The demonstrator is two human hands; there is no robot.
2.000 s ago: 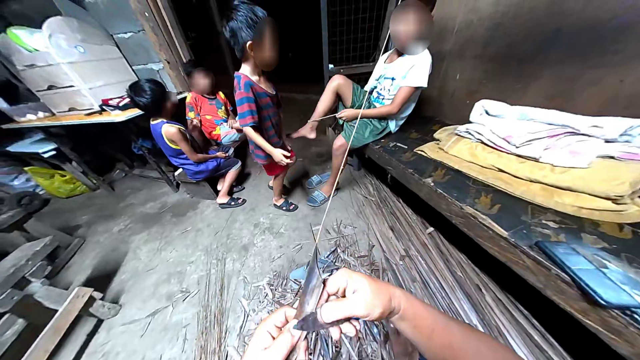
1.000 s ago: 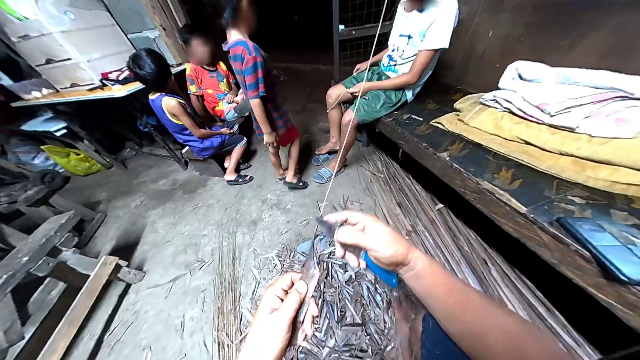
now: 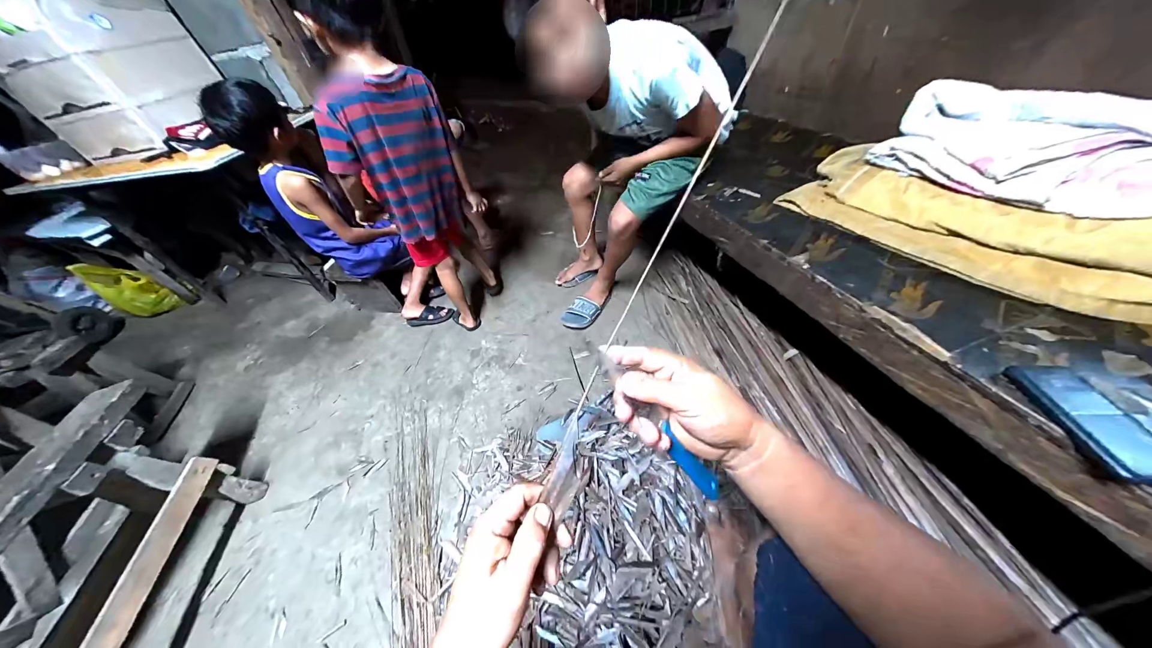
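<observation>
My left hand grips the lower end of a dry leaf strip, which points up and away from me. Just up and right of it, my right hand pinches a small dark piece between thumb and fingertips. A blue handle sticks out below its curled fingers; the tool's other end is hidden. A taut pale cord slants from the top of the view down to the leaf strip between my hands. Under both hands lies a heap of dry leaf scraps.
Long dry stalks lie beside a low wooden platform with folded blankets and a blue case. Thin midribs lie left of the heap. Wooden planks are at lower left. Several people sit or stand ahead.
My hands have moved apart from where they met two seconds ago. The person in striped clothing has turned away, and the person in the white shirt now leans forward.
</observation>
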